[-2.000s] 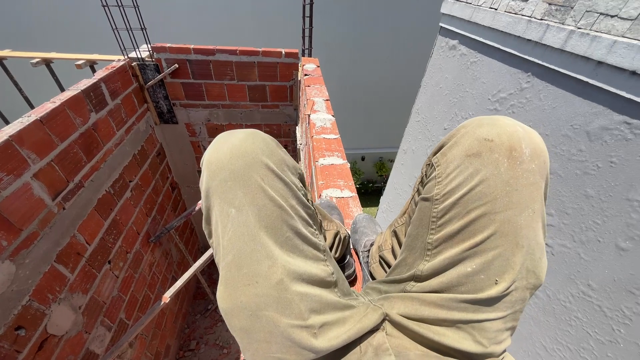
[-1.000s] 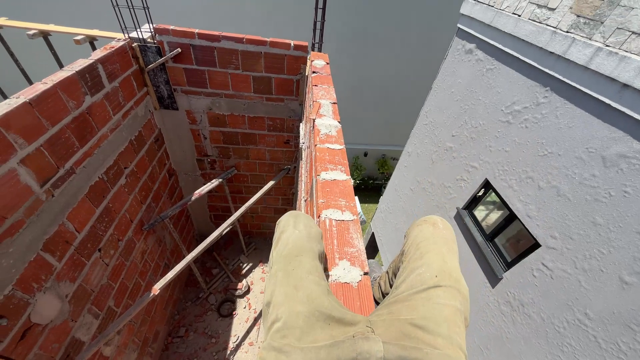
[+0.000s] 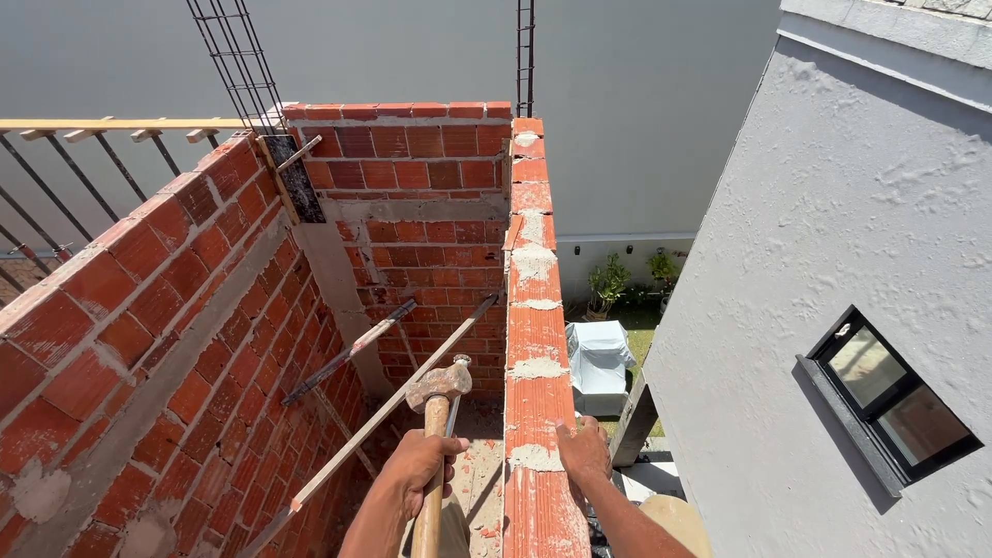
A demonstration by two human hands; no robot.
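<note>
My left hand (image 3: 426, 467) is closed around the wooden handle of a club hammer (image 3: 439, 385), whose worn metal head points up and forward. Beside the handle, a thin metal tool, probably a chisel (image 3: 452, 415), shows in part; its lower end is hidden by the hand. My right hand (image 3: 585, 451) rests on the right edge of the brick wall top (image 3: 538, 415), thumb on the upper face and fingers over the outer side. Dabs of dried mortar (image 3: 536, 457) lie along the hollow clay bricks of this wall top.
Brick walls (image 3: 194, 287) enclose a deep space on the left, crossed by a wooden batten (image 3: 387, 407) and a metal prop (image 3: 349, 353). Rebar cages (image 3: 232, 58) rise at the far corners. To the right are a drop to the garden, a covered chair (image 3: 599, 356) and a grey house wall (image 3: 775, 232) with a window (image 3: 895, 395).
Both hands have come into view, the left with the hammer, the right on the wall edge. My knees, large in the earlier frames, are now mostly out of view.
</note>
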